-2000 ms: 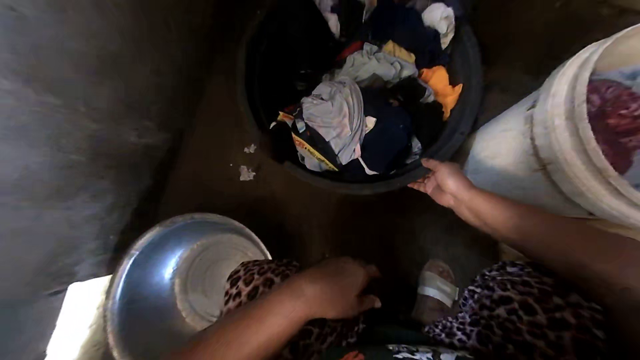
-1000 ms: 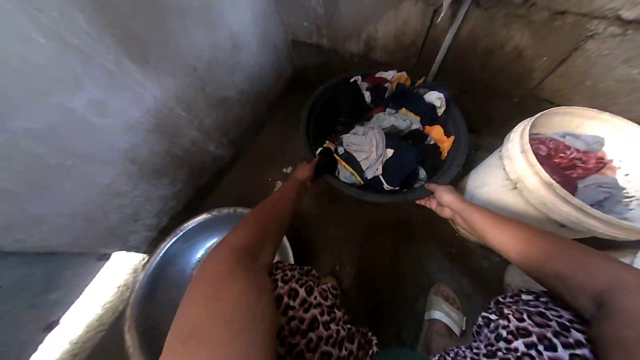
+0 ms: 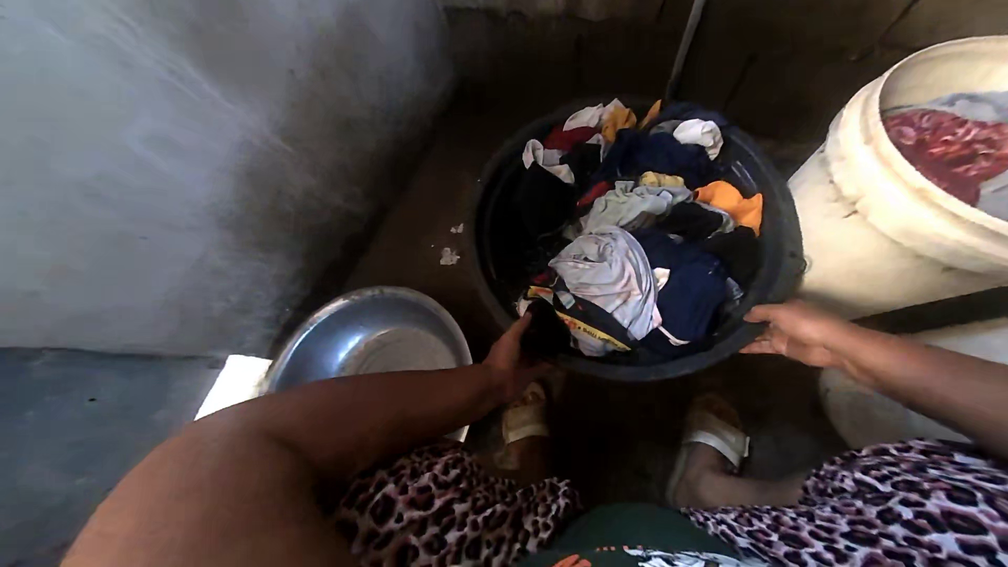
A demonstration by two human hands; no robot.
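Observation:
A round black plastic tub (image 3: pixel 787 260) full of mixed clothes stands on the floor in front of me. My left hand (image 3: pixel 512 354) grips its near-left rim, beside a bit of black cloth; its fingertips are partly hidden. On the near-right rim is my right hand (image 3: pixel 791 332), its fingers closed around the edge. A light grey garment (image 3: pixel 610 272) lies on top of the heap, with a dark blue garment (image 3: pixel 689 287) beside it. Farther back in the heap are an orange cloth (image 3: pixel 732 205) and a white cloth (image 3: pixel 699 135).
Close to the tub's right side stands a large white plastic bucket (image 3: pixel 843 213) holding red patterned cloth (image 3: pixel 945 150). A shiny metal basin (image 3: pixel 370 303) sits at the left, near the concrete wall (image 3: pixel 197 173). My sandalled feet are just below the tub. A thin pole leans behind it.
My left hand has gone from near my knee to the tub's rim. The tub now stands nearer my feet than one second ago. My right hand has stayed on its rim. The view has shifted.

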